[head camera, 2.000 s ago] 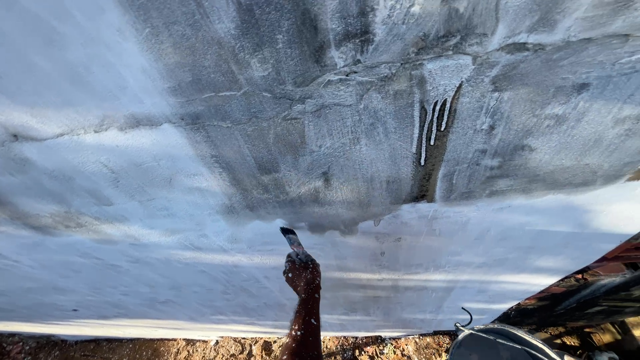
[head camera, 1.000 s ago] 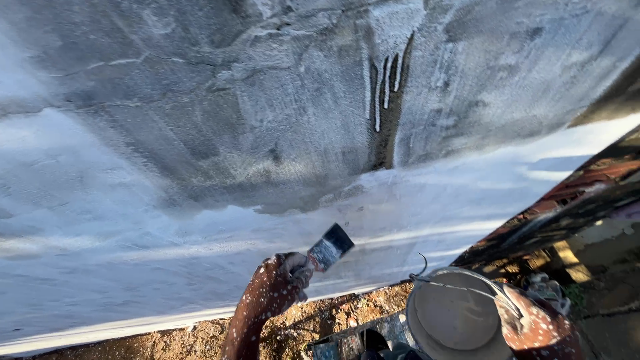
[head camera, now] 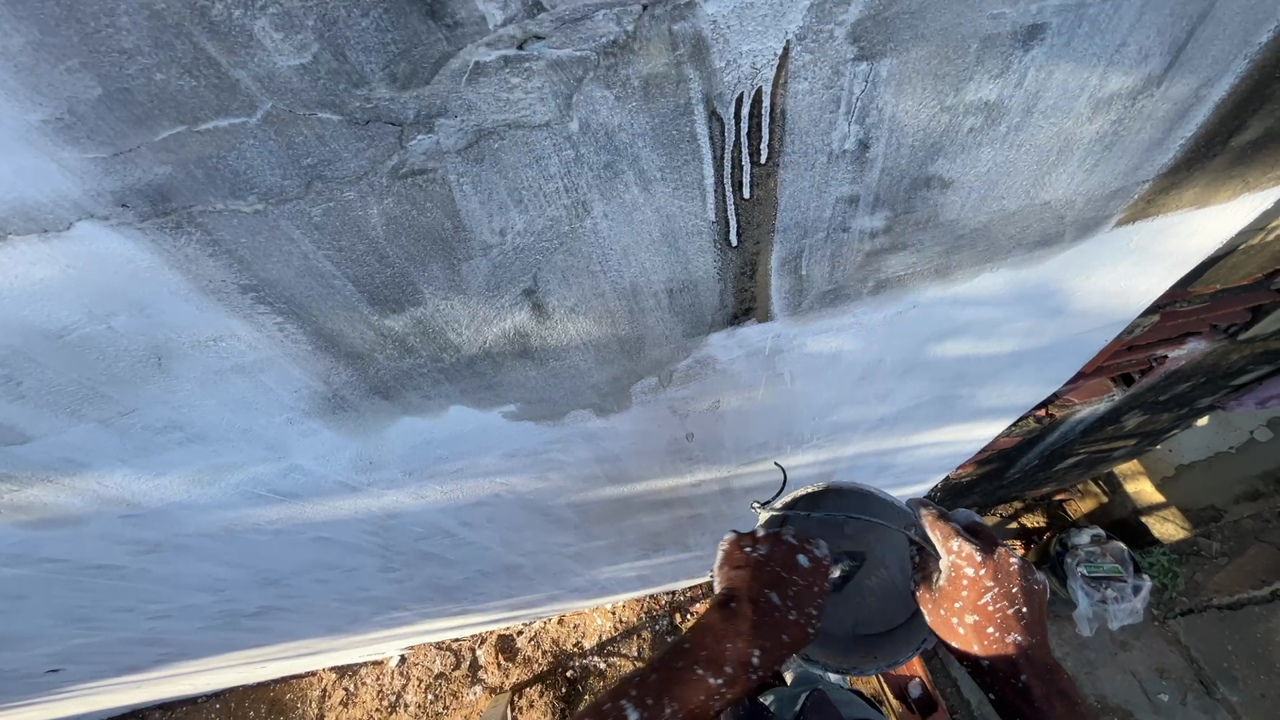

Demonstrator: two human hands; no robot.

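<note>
A round paint bucket [head camera: 870, 600] with a wire handle hangs low in the view, in front of the wall. My right hand [head camera: 975, 580], spattered with white paint, grips its right rim. Over the bucket's left side is my left hand [head camera: 775, 575], closed on the paintbrush; its handle is hidden in the fist and only a dark part [head camera: 846, 568] shows inside the bucket. Fresh white paint covers the lower band of the wall [head camera: 450, 500], while the part above is grey and patchy, with white drips [head camera: 745, 150] over a dark strip.
Bare brown soil [head camera: 450, 665] runs along the foot of the wall. At the right, a dark wall edge with exposed red brick [head camera: 1180, 340] slants down. A clear plastic bag [head camera: 1105, 580] lies on the paved ground [head camera: 1180, 650] beyond my right hand.
My left hand has moved from the white band of the wall to the bucket, taking the paintbrush with it. My right hand and the bucket have come into fuller view as the camera shifted.
</note>
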